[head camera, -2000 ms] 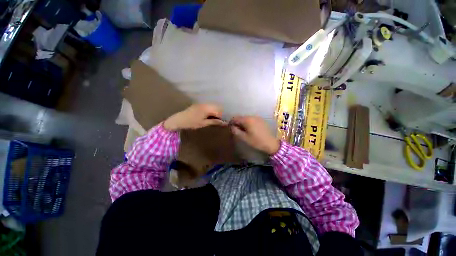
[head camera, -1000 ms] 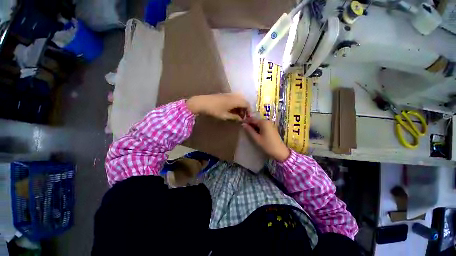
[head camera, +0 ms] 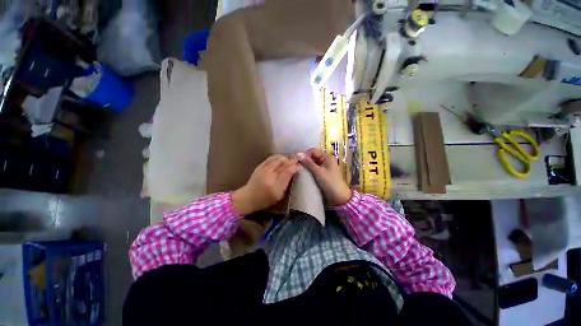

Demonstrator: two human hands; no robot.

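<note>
A large brown panel (head camera: pixel 237 108) lies along the pale table extension, running from the back down to my hands. Its near end is folded over and shows a paler underside (head camera: pixel 307 198) below my fingers. My left hand (head camera: pixel 269 181) pinches the panel's edge. My right hand (head camera: pixel 325 173) pinches the same edge just beside it, the fingertips of both hands nearly touching. Whether a small piece is between the fingertips cannot be told. Both hands are left of the yellow tape (head camera: pixel 371 149) on the machine bed.
The white sewing machine head (head camera: pixel 439 54) and glowing lamp (head camera: pixel 331 60) stand at the back right. Narrow brown strips (head camera: pixel 432 153) lie right of the tape, with yellow-handled scissors (head camera: pixel 517 153) beyond. A blue basket (head camera: pixel 67 283) and blue bin (head camera: pixel 109 86) are at left.
The brown panel has shifted and now stretches to the back, its near end folded with the pale side showing. My hands have stayed together at its edge, with the left hand turned more upright.
</note>
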